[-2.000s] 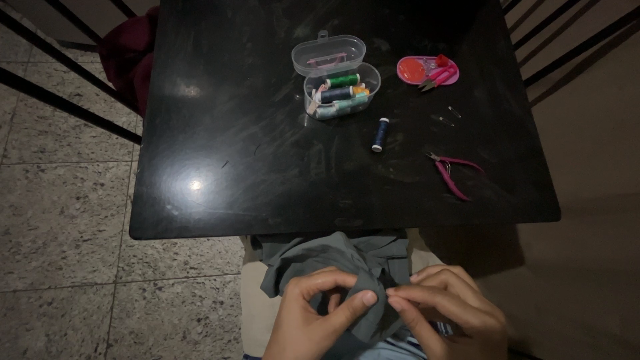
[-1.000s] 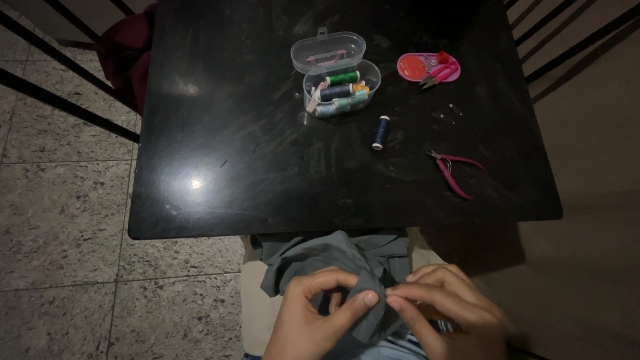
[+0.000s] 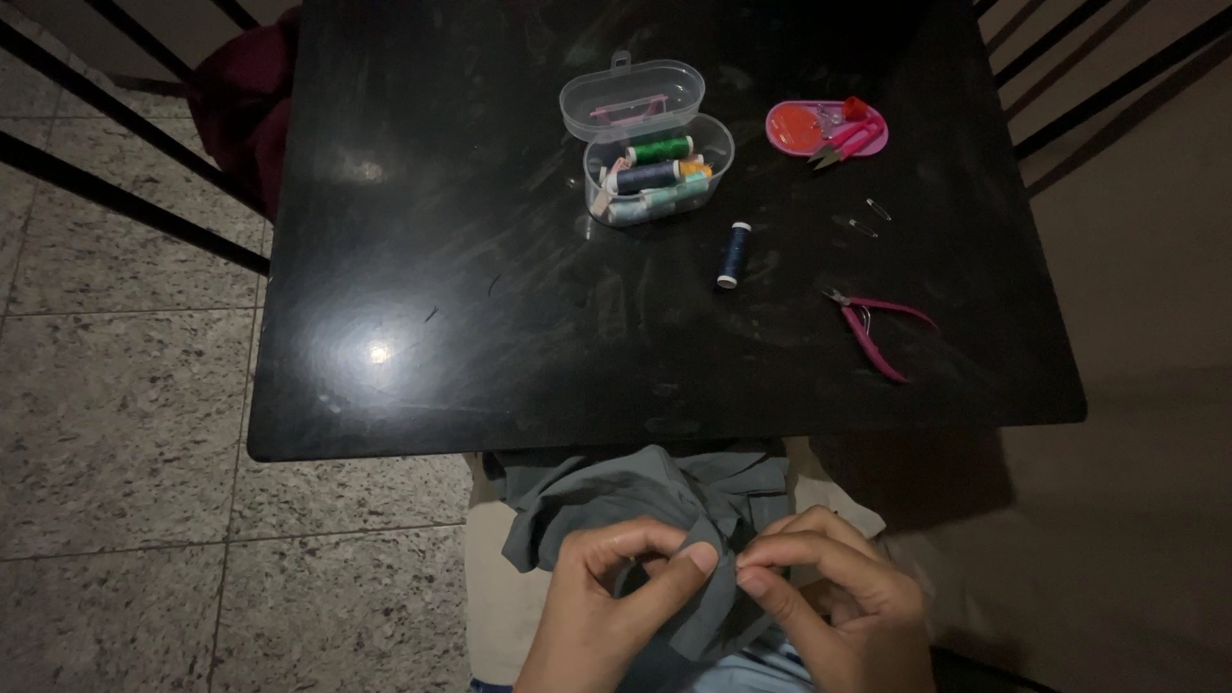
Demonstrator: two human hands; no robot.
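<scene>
Dark grey cloth (image 3: 616, 491) lies bunched over the lap, just below the table's near edge. My left hand (image 3: 626, 597) pinches a fold of it between thumb and forefinger. Close by on the right, the thumb and forefinger of my right hand (image 3: 828, 587) are pressed together at the edge of the same fold. Whether a needle or thread is between those fingertips is too small to tell. Under the cloth a light blue fabric (image 3: 760, 669) shows.
On the black table (image 3: 539, 385) are a clear plastic box (image 3: 717, 144) of thread spools, a dark blue thread spool (image 3: 734, 255), pink-handled nippers (image 3: 866, 332), two safety pins (image 3: 871, 219) and a pink tray (image 3: 876, 146) with small thread snips (image 3: 849, 144). Chairs flank it.
</scene>
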